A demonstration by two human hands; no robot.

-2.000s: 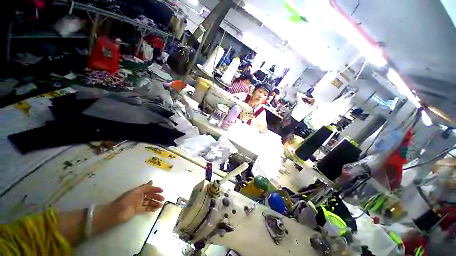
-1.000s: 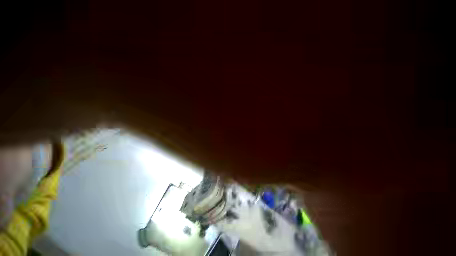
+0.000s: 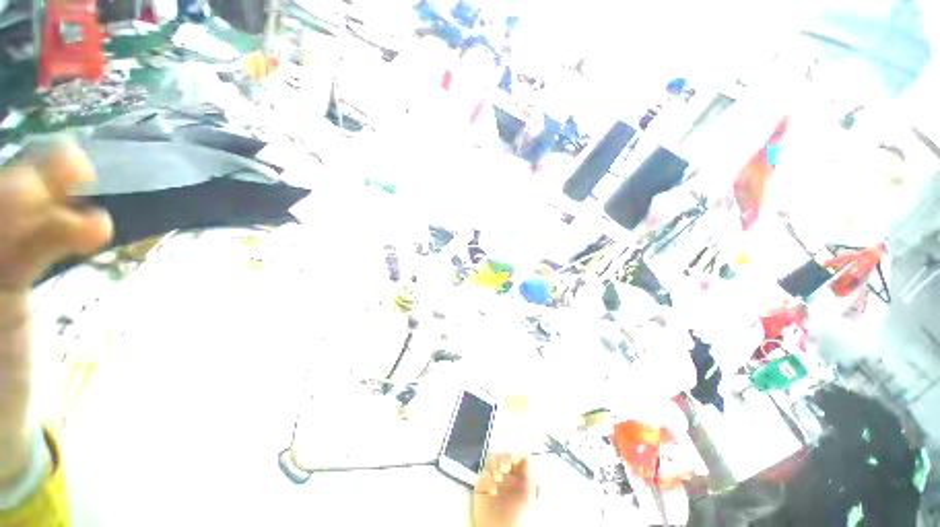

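Observation:
My left hand [image 3: 46,216] is raised at the left edge, its thumb and fingers apart, in front of the dark fabric pieces [image 3: 196,211]; I see nothing held. My right hand [image 3: 502,492] is at the bottom centre, cut off by the lower edge, with curled fingers by the lower corner of a smartphone [image 3: 470,432]. Whether it grips the phone is unclear. The phone has a white edge and a dark screen. The sewing machine's small metal parts [image 3: 407,391] show left of the phone; its pale body is washed out by glare.
The white table [image 3: 186,391] is overexposed. Two black thread cones [image 3: 644,187] stand at the back right. A blue round thing [image 3: 536,291], orange-red items [image 3: 649,451] and mixed clutter lie right of the machine. A red stool-like object [image 3: 72,46] is at the upper left.
The dark shape that blocked most of the view is gone. My left hand has moved up and left from beside the machine. My right hand and the whole phone now show. The picture is much brighter.

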